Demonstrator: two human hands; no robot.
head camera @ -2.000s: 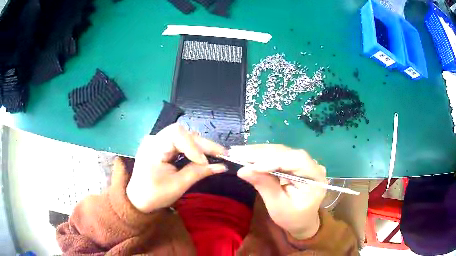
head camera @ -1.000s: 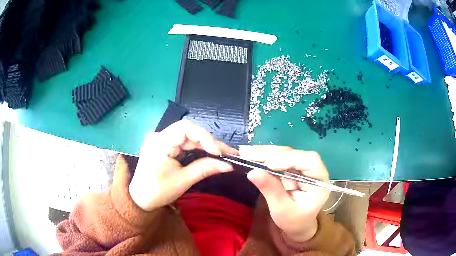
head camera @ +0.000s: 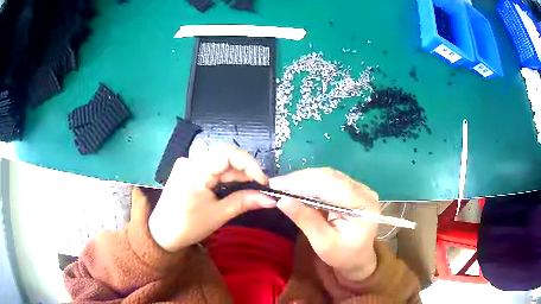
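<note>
My left hand (head camera: 199, 199) is bare and pinches a black strap piece (head camera: 234, 188) between thumb and fingers; much of the piece is hidden by the hand. My right hand (head camera: 335, 219) holds slim pale tweezers (head camera: 368, 215) like a pen. Their tips meet the piece at my left fingertips; the exact contact is too small to tell. A flat black tray (head camera: 231, 89) lies just beyond the hands, with tight rows of small metal inserts (head camera: 234, 54) at its far end. Thin dark slivers lie on its near end. Another strap piece (head camera: 177, 149) leans at the tray's near left corner.
Loose metal inserts (head camera: 317, 86) and small black parts (head camera: 391, 116) lie right of the tray. A strap stack (head camera: 98, 119) and bulk strap pile (head camera: 41, 41) lie left. A white strip (head camera: 240, 31) crosses beyond the tray. Blue bins (head camera: 448, 35), a blue basket (head camera: 525, 29) and a thin white stick (head camera: 464, 157) are right.
The view has shifted, so the bench things appear further left and slightly higher. Both hands stay together on the strap piece, and the tweezers' angle has changed slightly. More of the strap piece beside the tray shows.
</note>
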